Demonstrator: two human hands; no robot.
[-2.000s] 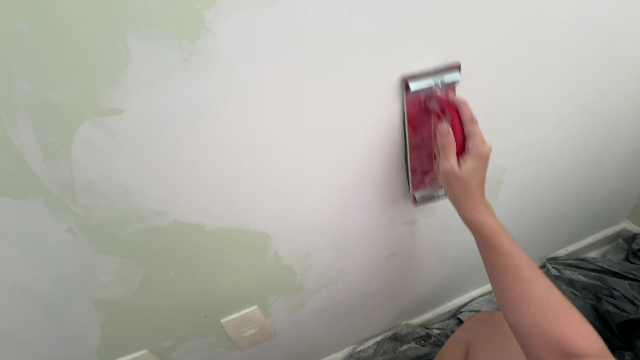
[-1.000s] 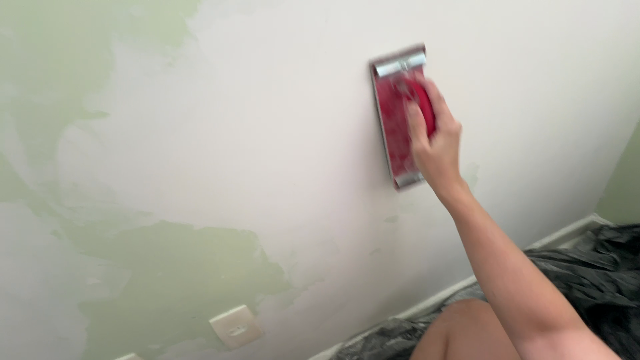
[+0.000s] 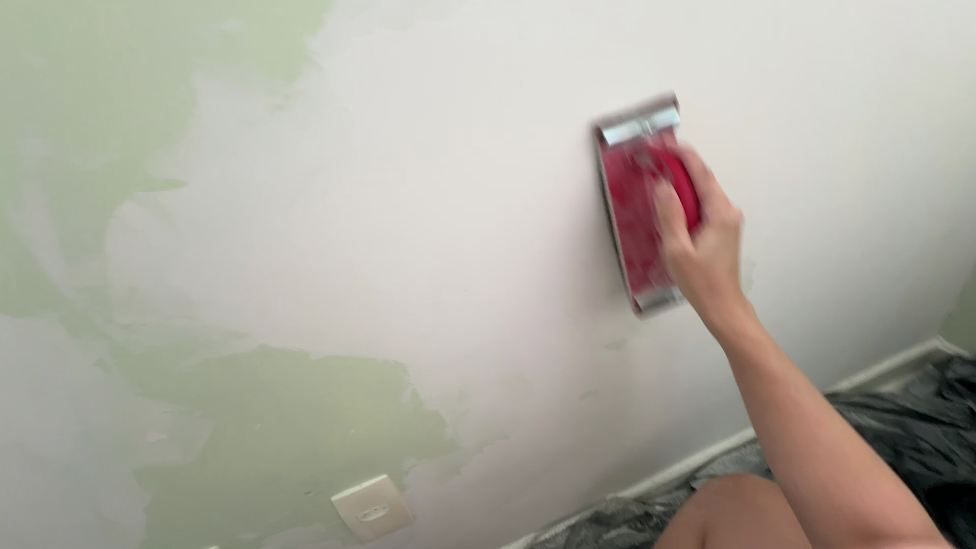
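My right hand (image 3: 705, 236) grips the handle of a red hand sander (image 3: 629, 206), with metal clamps at its upper and lower ends. The sander lies against the wall (image 3: 427, 206), its long side tilted a little from upright, and it is slightly blurred. White filler covers much of the wall, and patches of green paint (image 3: 282, 404) show at the left and below. A small green spot shows just right of my wrist. My left hand is out of view.
A light wall plate (image 3: 374, 509) sits low on the wall. Along the wall's foot runs a white baseboard (image 3: 888, 366), with dark plastic sheeting (image 3: 907, 427) beside it. My bare knee (image 3: 736, 511) is at the bottom, near the sheeting.
My right hand stays closed around the sander, which has shifted slightly over the same part of the wall. The view has also moved a little.
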